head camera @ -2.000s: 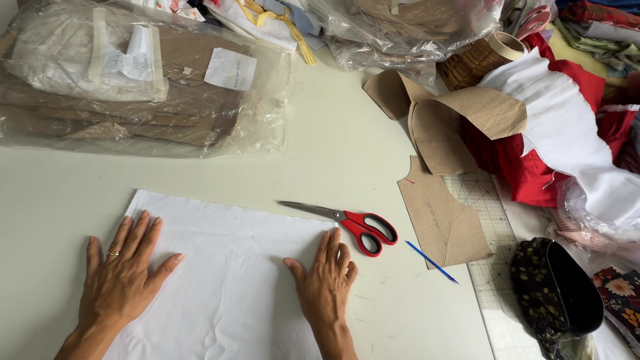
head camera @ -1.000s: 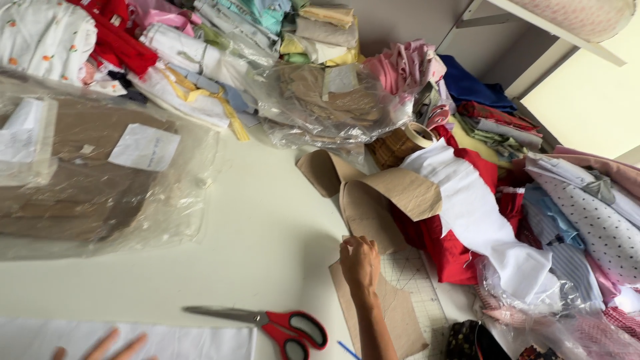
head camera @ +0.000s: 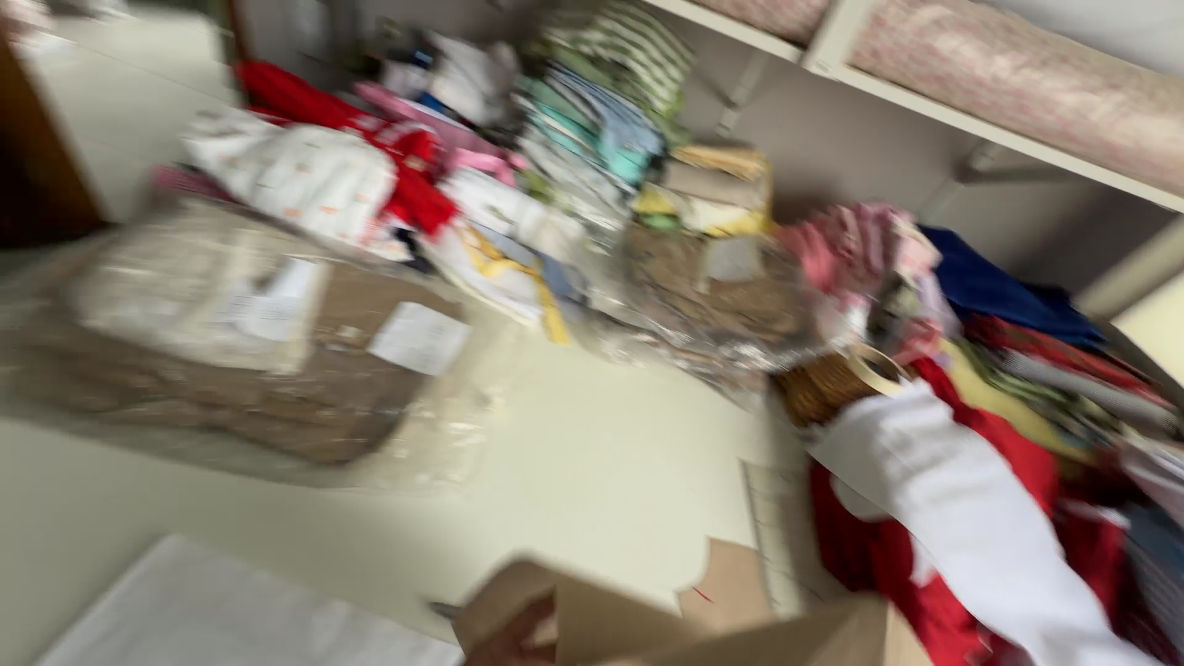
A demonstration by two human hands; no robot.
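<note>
One hand, apparently my right hand (head camera: 520, 638), shows in part at the bottom edge, inside the bend of a curled brown paper pattern piece (head camera: 638, 620). It seems to grip the paper, which hides most of it. My left hand is out of view. White cloth (head camera: 231, 610) lies at the lower left. The dark tip of the scissors (head camera: 446, 610) pokes out left of the curled paper; the rest is hidden. Behind the curl lies a flat brown paper piece (head camera: 731, 573) with a short red mark. The picture is blurred.
Clear plastic bags with brown contents (head camera: 305, 398) lie at the left and a similar bag (head camera: 721, 296) at the back. Heaped fabrics (head camera: 555, 148), a tape roll (head camera: 874, 370), and red and white cloth (head camera: 971, 518) border the table. A shelf (head camera: 925, 92) hangs above.
The curled brown paper has moved left and nearer, away from the tape roll. My left hand has left the view from over the white cloth. The view has swung up and left.
</note>
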